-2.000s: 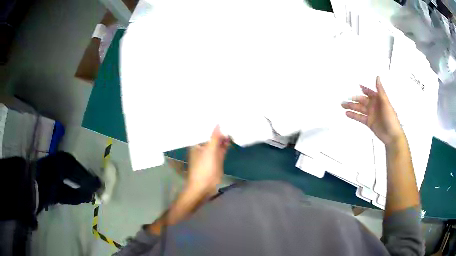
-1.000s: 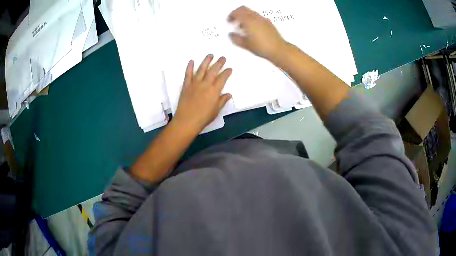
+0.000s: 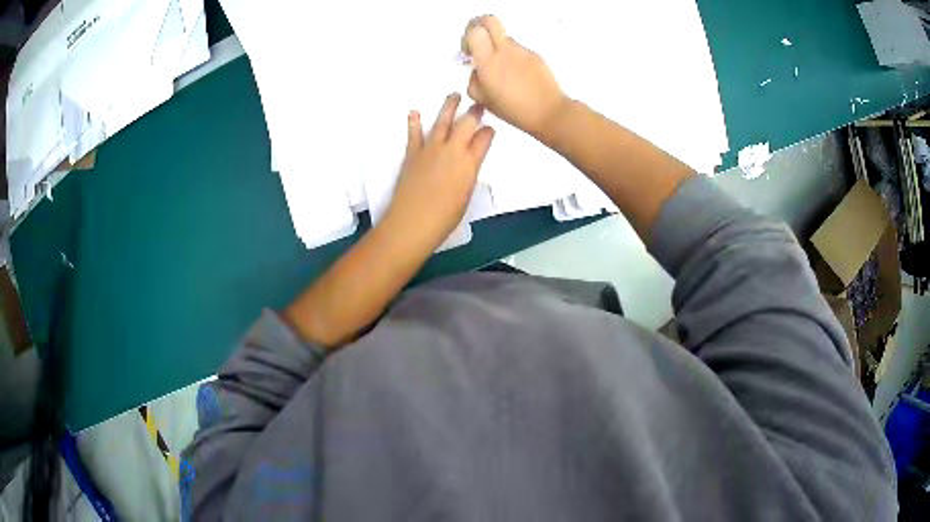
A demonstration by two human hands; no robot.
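Observation:
A large white box blank (image 3: 612, 122) lies flat on top of a stack on the green bench, with notched edges and tabs towards me. My left hand (image 3: 444, 178) rests on the blank with its fingers spread. My right hand (image 3: 510, 76) is closed like a fist above the blank, just beyond my left fingertips. A small whitish bit shows at its fingers; whether it is a waste scrap or part of the blank I cannot tell.
More printed white blanks (image 3: 102, 92) lie at the far left of the green bench (image 3: 184, 275). White scraps (image 3: 755, 160) lie at the right bench edge. A white box (image 3: 897, 33) stands at the far right. An open brown carton (image 3: 855, 240) is on the floor at right.
Since one second ago my right hand has closed, and my left hand has moved slightly right, nearer to it. Since two seconds ago the view has turned, and both hands are on the blank stack.

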